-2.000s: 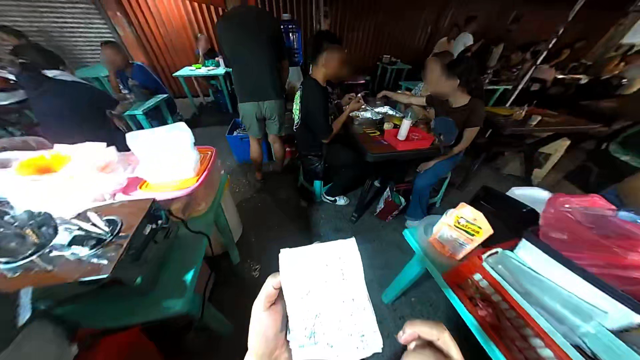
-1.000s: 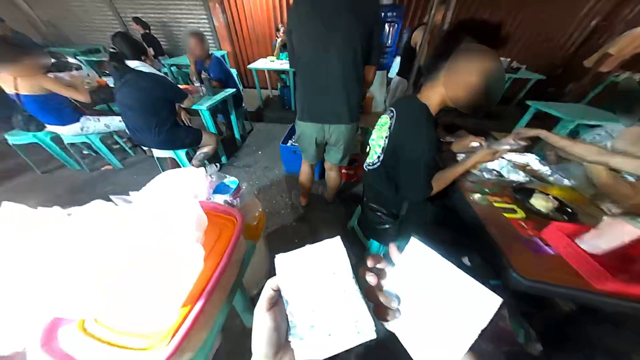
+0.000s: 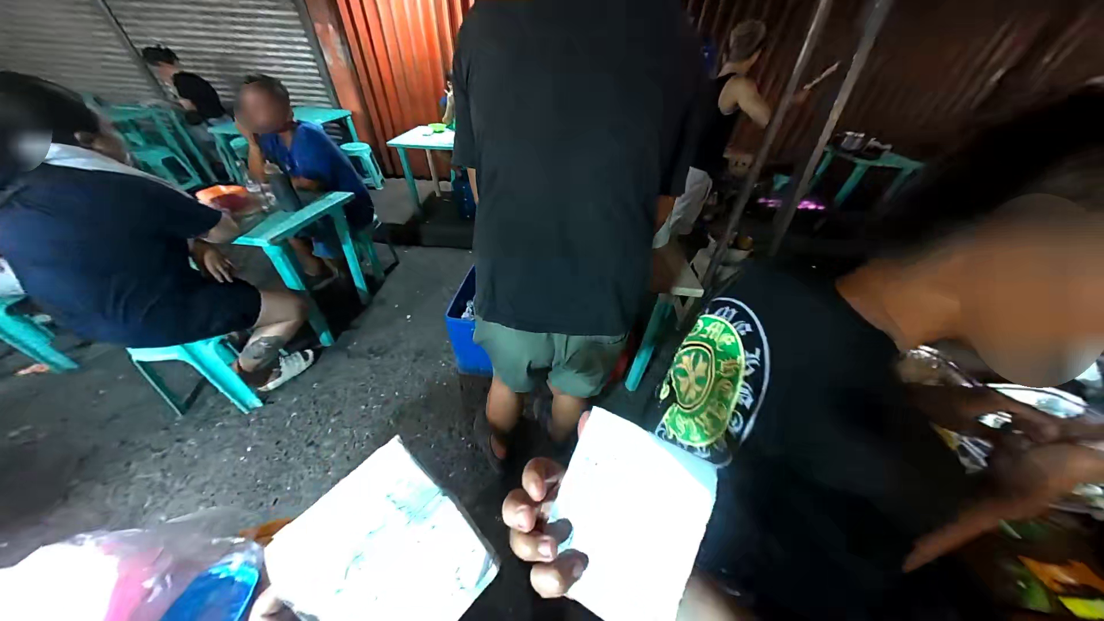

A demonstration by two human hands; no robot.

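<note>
My left hand [image 3: 272, 606] shows only as fingertips at the bottom edge, under a thick pad of white paper [image 3: 384, 539] with faint marks on its top sheet. Beside it, to the right, my right hand [image 3: 542, 530] has its fingers curled round the left edge of a separate white paper sheet [image 3: 642, 509]. Most of the right palm is hidden behind that sheet. The pad and the sheet are apart, with dark ground showing between them.
A person in a black shirt [image 3: 573, 164] stands ahead beside a blue crate [image 3: 466, 332]. Close on the right, a seated person [image 3: 793, 371] leans over foil-covered food. Teal tables [image 3: 297, 220] and stools [image 3: 203, 366] with seated people are at left. Plastic bags [image 3: 164, 561] lie bottom left.
Two seconds ago my right hand showed no paper; by one second ago it was at a white sheet beside the pad. The view has moved forward, nearer the standing person.
</note>
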